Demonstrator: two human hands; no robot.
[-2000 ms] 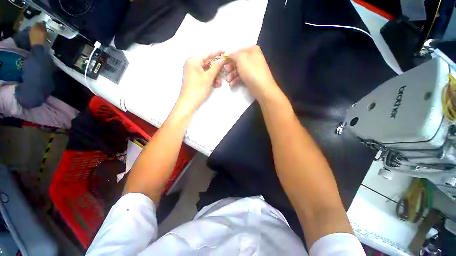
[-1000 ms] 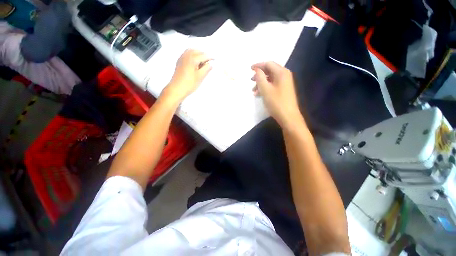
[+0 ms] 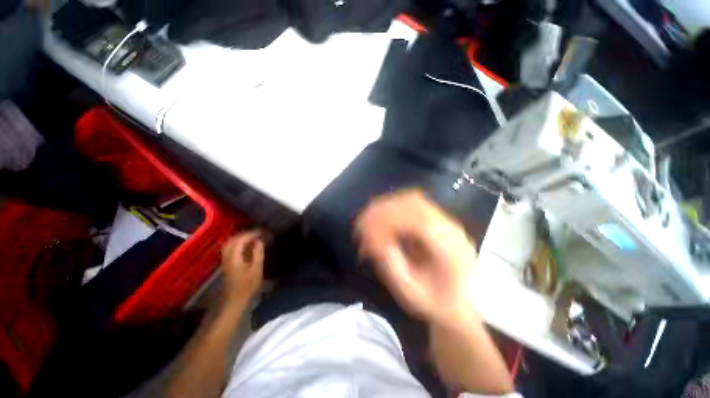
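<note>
Black fabric lies over the white table and runs down towards my lap, with a thin white line near its far part. My right hand is raised above the black fabric, left of the sewing machine, blurred, with fingers curled; whether it holds anything cannot be told. My left hand is low, beyond the table's front edge and right of the red basket, blurred, with fingers bent; its grip cannot be told. The sewing machine head stands at the right, its needle area over the fabric.
A red plastic basket with white paper and yellow-black items is below the table at left. A grey-black unit with a white cable is at the far left table end. Yellowish scissor-like loops and metal bits lie right of my right hand.
Both hands have left the white tabletop and come back towards my body, the left one down beside the basket, the right one over the fabric. The view has shifted, showing more of the machine.
</note>
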